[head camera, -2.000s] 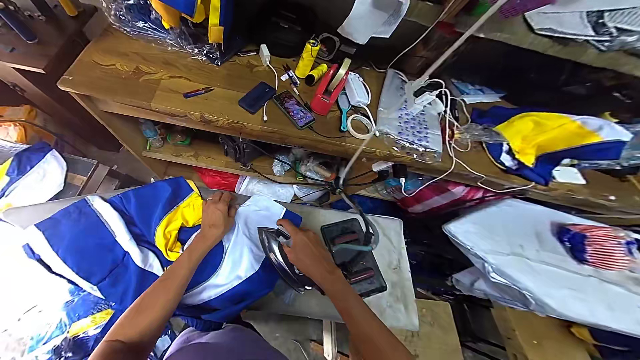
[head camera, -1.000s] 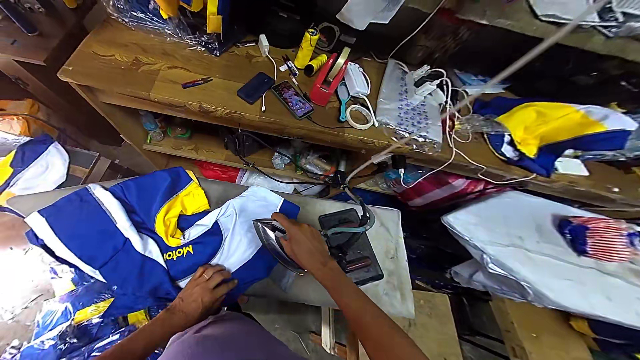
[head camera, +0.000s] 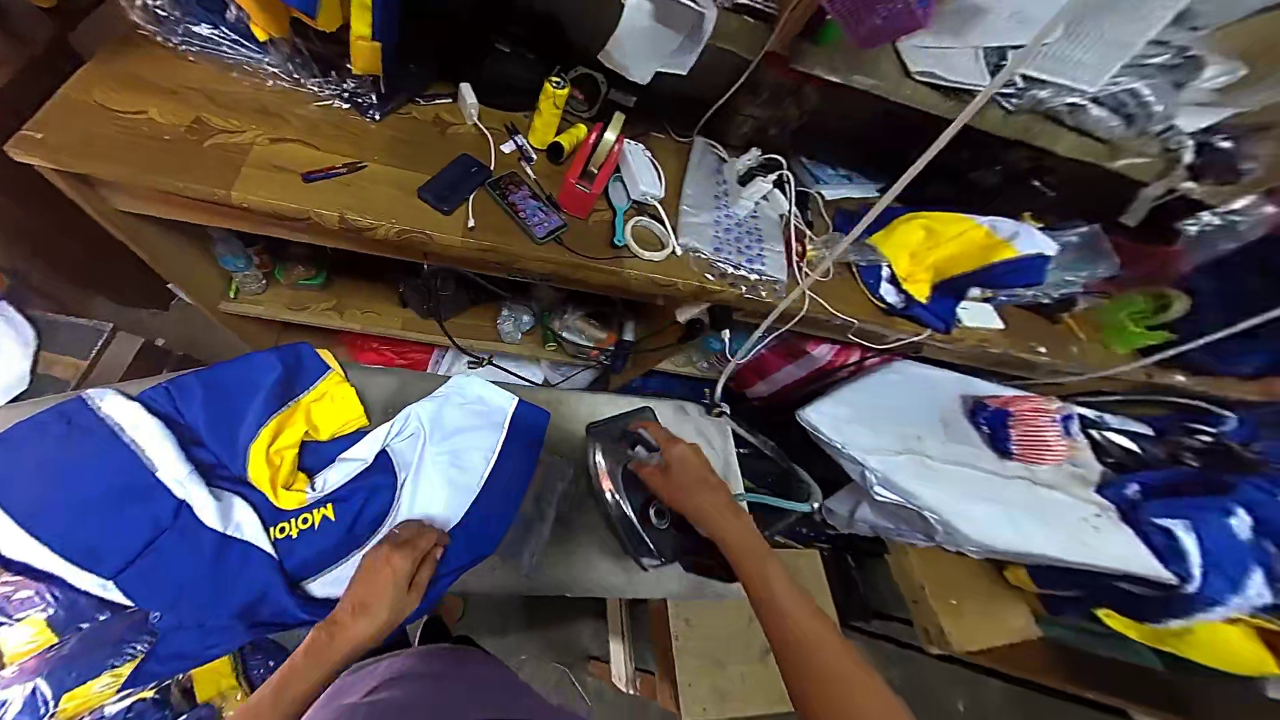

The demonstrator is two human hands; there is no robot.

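A blue, white and yellow garment (head camera: 350, 480) lies spread over the left part of a padded ironing board (head camera: 560, 440). My left hand (head camera: 400, 570) pinches its lower edge, at the white and blue panel. To the right of the cloth, my right hand (head camera: 680, 475) is on the handle of an electric iron (head camera: 630, 510), which rests at the board's right end. The iron partly hides what lies under it. A cord and a pale blue hose (head camera: 775, 502) run from behind the iron.
Behind the board stands a wooden table (head camera: 200, 150) with a smartphone (head camera: 527, 207), a red tape dispenser (head camera: 590, 170) and white cables. Plastic-wrapped garments (head camera: 80, 640) lie lower left. A white wrapped bundle (head camera: 960, 480) is at the right; a long cord slants across the view.
The iron, in my right hand, has moved off the garment to the right, onto the board's end. My left hand has shifted from the yellow part down to the garment's lower edge.
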